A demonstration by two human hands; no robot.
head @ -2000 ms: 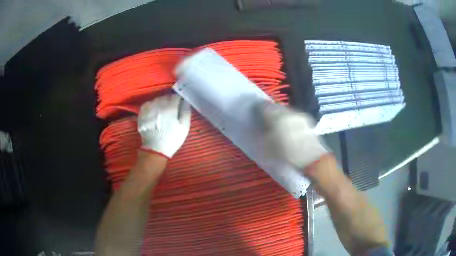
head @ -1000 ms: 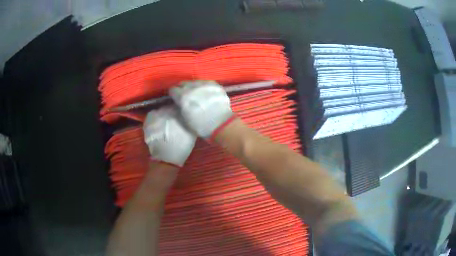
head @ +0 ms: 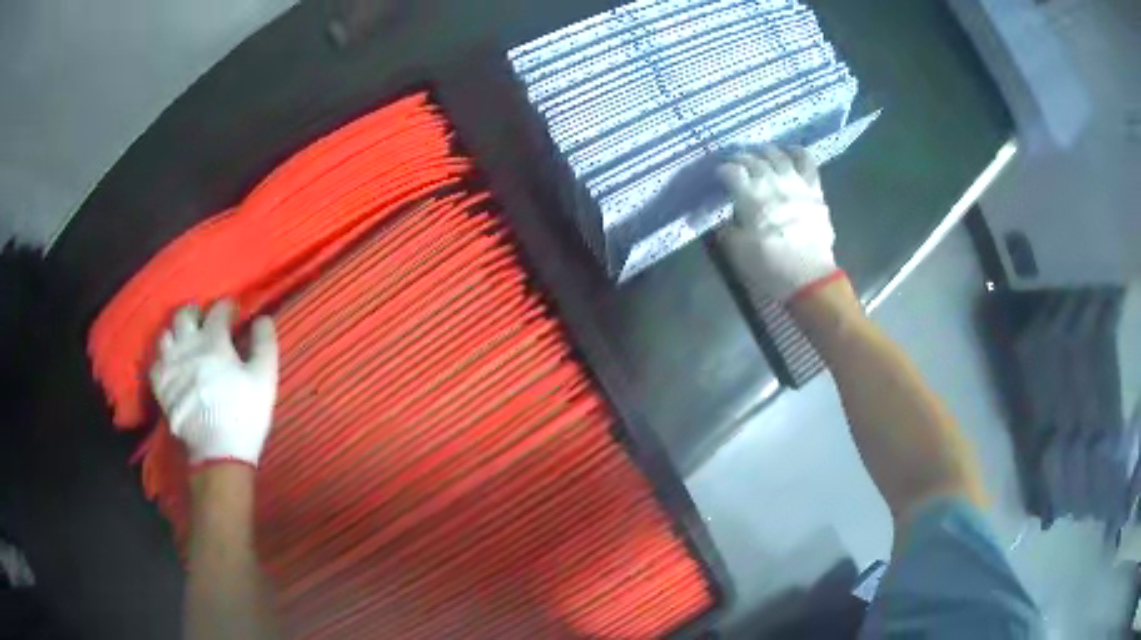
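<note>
Red dividers [head: 438,413] stand in many close parallel rows in a dark bin in front of me. My left hand [head: 219,381], in a white glove, rests on the dividers at the left with its fingers apart and no panel in it. A stack of pale perforated metal panels [head: 676,94] lies up and to the right. My right hand [head: 778,213], gloved, has its fingers over the top edge of the nearest panel [head: 669,238], which leans a little away from the stack. The thumb is hidden.
A dark ribbed block [head: 782,338] lies under and beside my right hand near the table's pale metallic edge [head: 945,225]. Grey stacked parts [head: 1070,400] stand beyond the table at the right. A blurred dark object [head: 357,19] lies at the far table edge.
The view has turned and shifted right. The panel earlier between the dividers no longer shows its edge. My right hand has moved from the dividers to the panel stack; my left hand has opened.
</note>
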